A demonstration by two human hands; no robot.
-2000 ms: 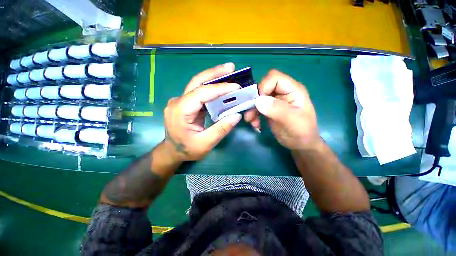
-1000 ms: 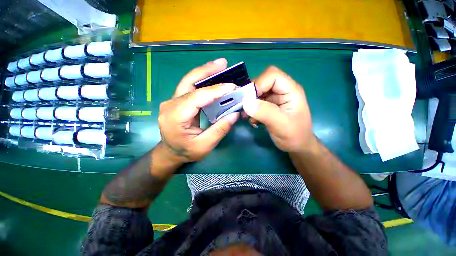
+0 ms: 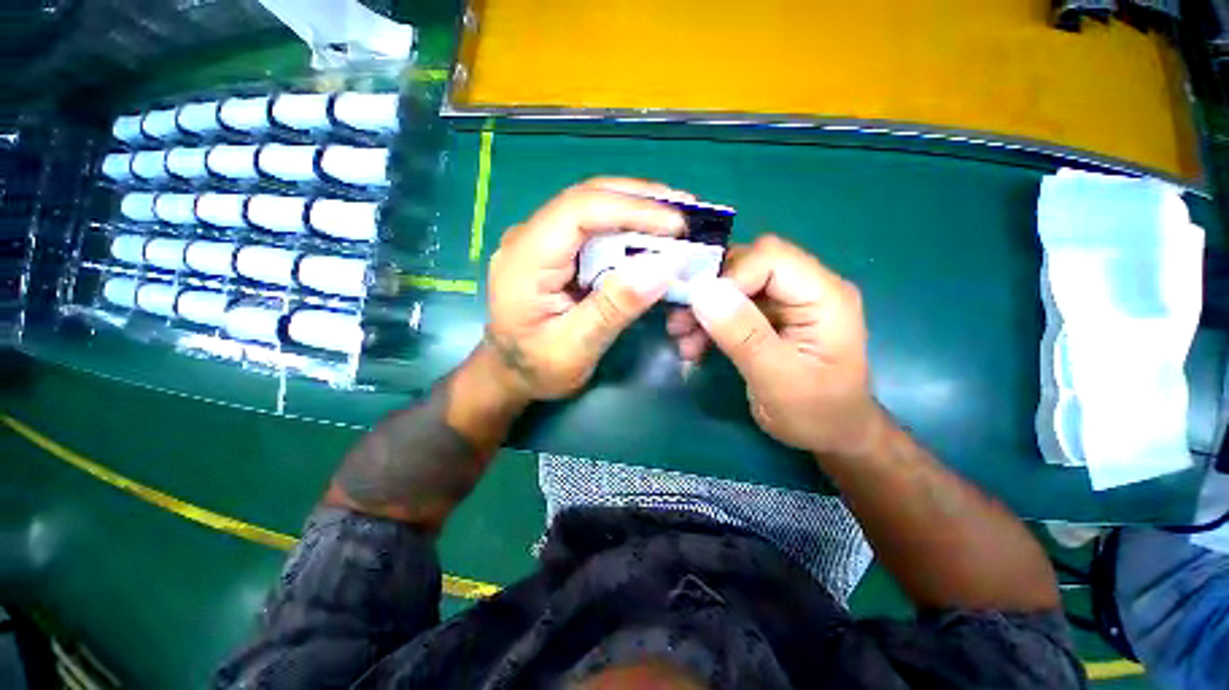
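A curved white housing shell (image 3: 652,256) with a small dark slot and a black inner part is held above the green bench at the middle of the view. My left hand (image 3: 559,290) grips it from the left, thumb on the near side and fingers over the top. My right hand (image 3: 789,337) is at the shell's right end, with thumb and forefinger pinched against its edge. Whether a thin film or small tool is between the right fingertips cannot be told.
A clear blister tray (image 3: 353,364) with rows of white shells lies at left. White sheets (image 3: 1119,324) lie at right. A raised yellow-orange board (image 3: 809,61) spans the far side, with dark pieces at its far right. A person's blue-clad leg (image 3: 1175,607) shows at lower right.
The view has shifted, so the bench items appear further right. The shell is tilted so that its slotted face shows less, and my left thumb now lies further over it.
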